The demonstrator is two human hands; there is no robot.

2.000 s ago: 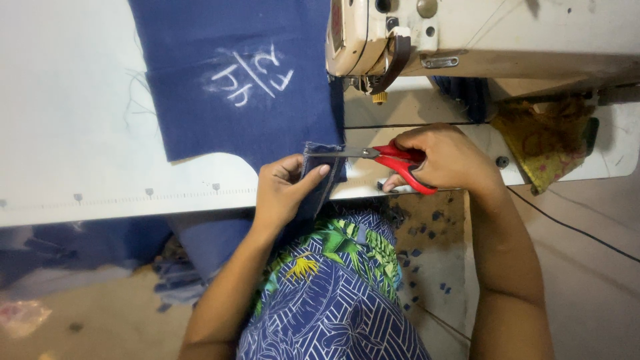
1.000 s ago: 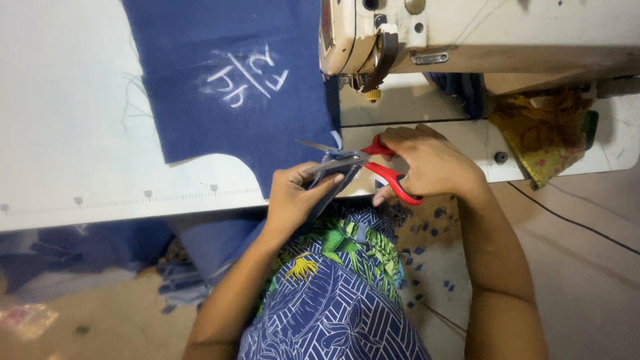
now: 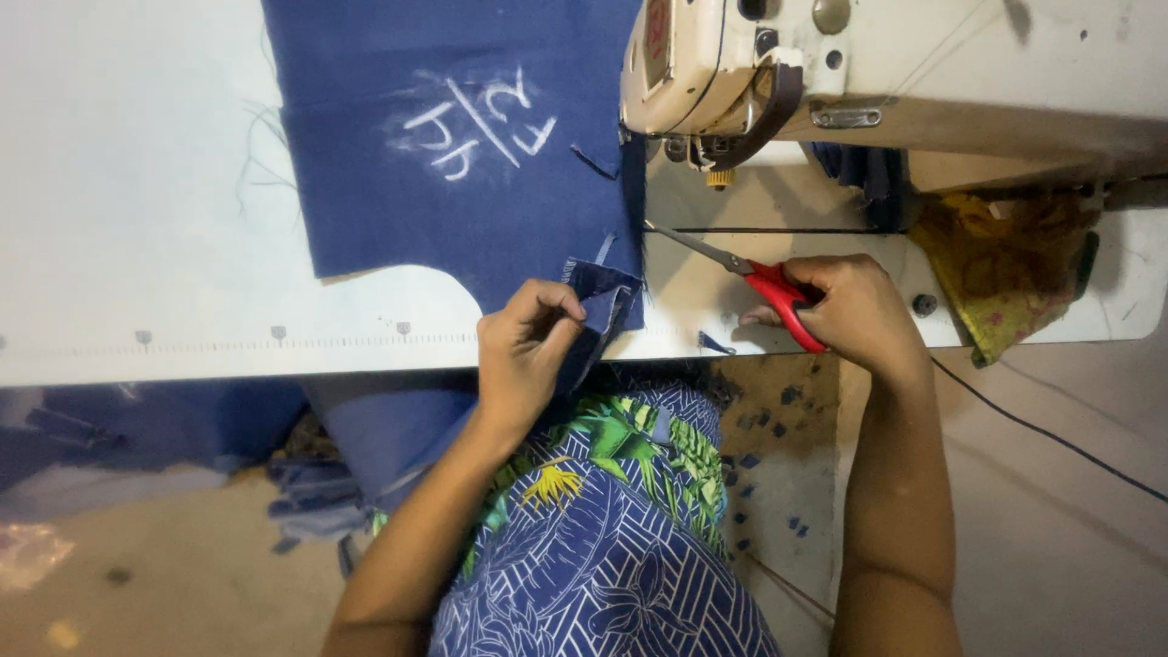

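My left hand [image 3: 529, 351] pinches a folded blue fabric piece [image 3: 598, 315] with a frayed edge at the table's front edge. To its right, my right hand [image 3: 844, 306] holds red-handled scissors [image 3: 776, 292] by the loops. Their blades look closed, and the tip points up and left, apart from the held piece, near the right edge of a large blue fabric panel [image 3: 456, 210]. That panel lies flat on the white table, with chalk marks on it. A small dark scrap [image 3: 593, 162] rests on the panel, and another scrap [image 3: 716, 344] lies at the table edge between my hands.
The sewing machine head [image 3: 721, 82] stands at the top right. A yellow patterned cloth [image 3: 995, 274] hangs over the table edge [image 3: 1040, 339] at the right. Below are blue fabric [image 3: 401, 429], a pile of fabric pieces [image 3: 319, 502], several scraps on the floor and a dark cord [image 3: 1031, 415].
The scissors have moved away from the held fabric to the right, and their blades have come together. A dark scrap now lies on the panel and another at the table edge.
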